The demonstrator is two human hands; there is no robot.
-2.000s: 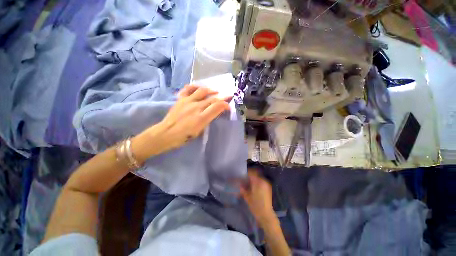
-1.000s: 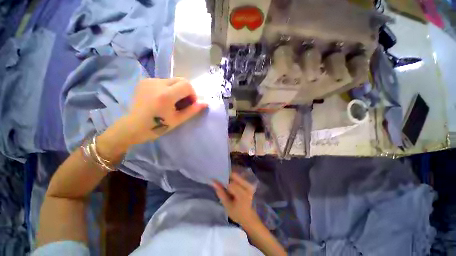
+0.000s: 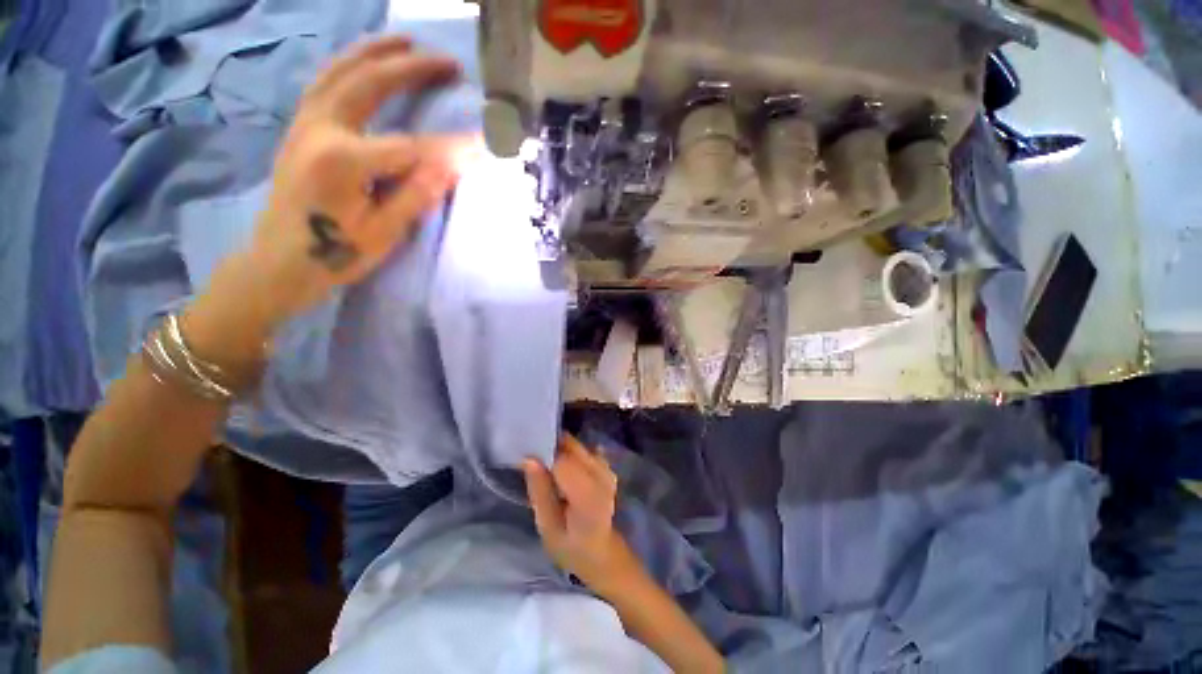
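The light blue-grey garment piece (image 3: 501, 356) lies under the needle area of the overlock machine (image 3: 817, 59) and hangs over the table's front edge. Bright lamp glare covers part of it. My left hand (image 3: 349, 191) is at the cloth left of the needle, thumb and forefinger pinched together at it, the other fingers raised. The fingertips are partly lost in the glare. My right hand (image 3: 576, 507) pinches the lower right edge of the cloth below the table edge. The needle area (image 3: 580, 171) shows small dark metal parts; the needle tip is hidden.
Heaped blue-grey cloth (image 3: 198, 66) lies at the left, with purple-blue cloth (image 3: 73, 198) beside it. Metal prongs (image 3: 751, 349) stand at the table front. A white ring (image 3: 908, 282), a black phone (image 3: 1061, 300) and a dark pointed tool (image 3: 1041, 142) are on the right.
My left hand has moved from on the cloth near the needle to further left and up, its fingers now spread. My right hand has come in to the cloth's lower edge. The view has shifted.
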